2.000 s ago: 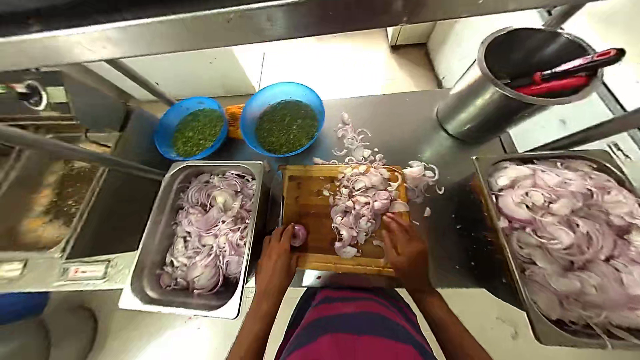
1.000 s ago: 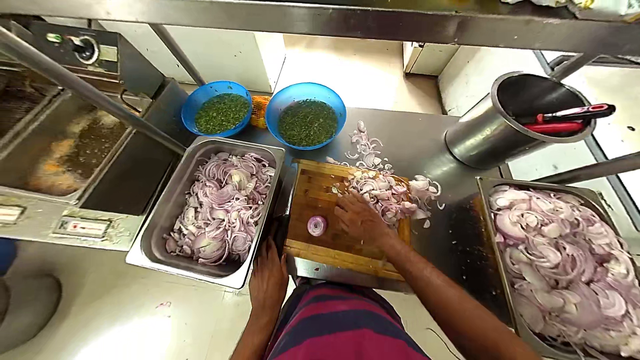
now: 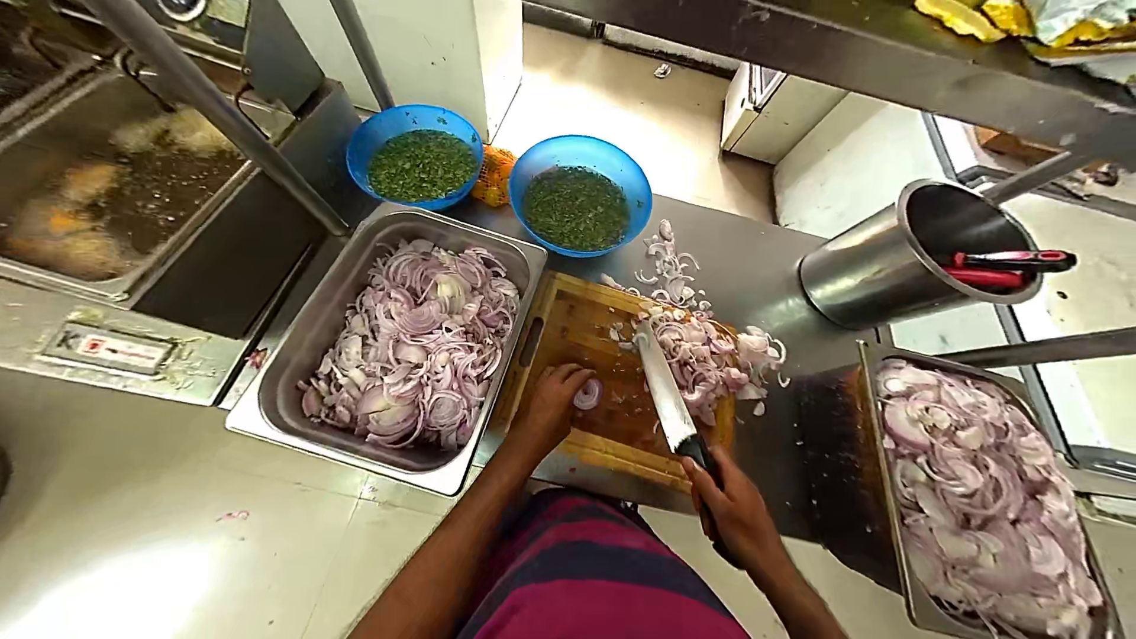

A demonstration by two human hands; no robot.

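My right hand (image 3: 729,506) grips the black handle of a kitchen knife (image 3: 666,390), whose blade points away from me over the wooden cutting board (image 3: 568,306). On the board's left part, my left hand (image 3: 555,404) has its fingers on a piece of red onion (image 3: 587,394), cut face showing. Sliced onion (image 3: 697,355) lies heaped along the right side of the board, just right of the blade, and spills onto the steel counter. Left of the board stands a steel pan (image 3: 266,390) of sliced onion.
Two blue bowls (image 3: 415,114) (image 3: 581,146) of chopped greens stand beyond the board, with an orange net bag (image 3: 494,177) between them. A steel container (image 3: 852,275) holds red-handled tools. Another pan of onions (image 3: 985,488) is at right, a fryer (image 3: 133,177) at far left. A steel shelf (image 3: 843,62) crosses above.
The right hand, empty on the onion slices a second ago, now holds a knife and has drawn back toward me. My left hand has come onto the board, to the onion piece.
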